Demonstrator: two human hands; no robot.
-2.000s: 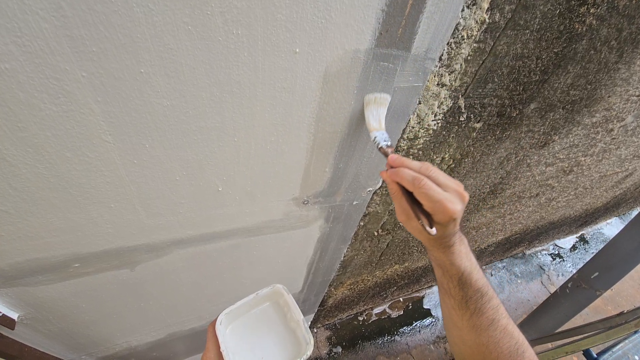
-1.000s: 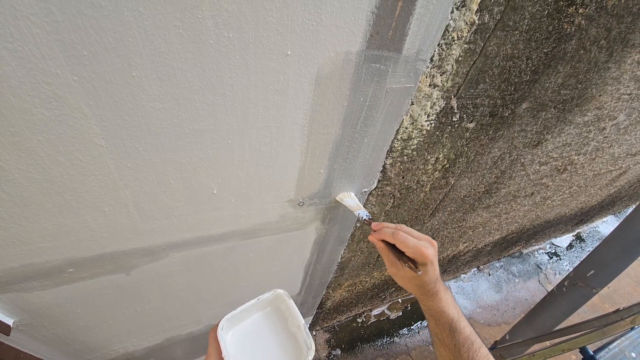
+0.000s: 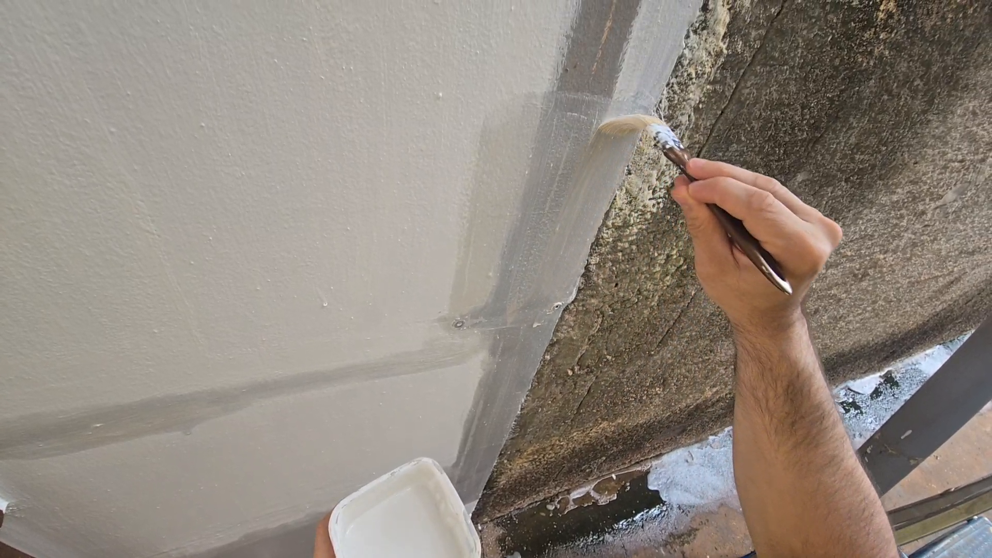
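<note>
My right hand (image 3: pixel 756 240) is closed round the dark handle of a paintbrush (image 3: pixel 670 147). Its pale bristles are bent sideways against the grey strip along the right edge of a painted panel (image 3: pixel 271 194). White paint coats the brush's ferrule. At the bottom, my left hand (image 3: pixel 323 539) holds a square white plastic tub (image 3: pixel 407 515) with white paint in it; only part of a finger or two shows at the tub's left side, the rest is hidden. Darker grey bands run along the panel's right side and across its lower part.
A rough, stained wall (image 3: pixel 837 155) adjoins the panel's right edge. White residue (image 3: pixel 697 469) and a dark wet patch lie along the wall's foot. A dark metal bar (image 3: pixel 930 411) slants across the lower right, with another rail beneath it.
From low on the panel's edge one second ago, my right hand has moved up with the brush. The bristles now bend against the edge higher up. The tub remains at the bottom.
</note>
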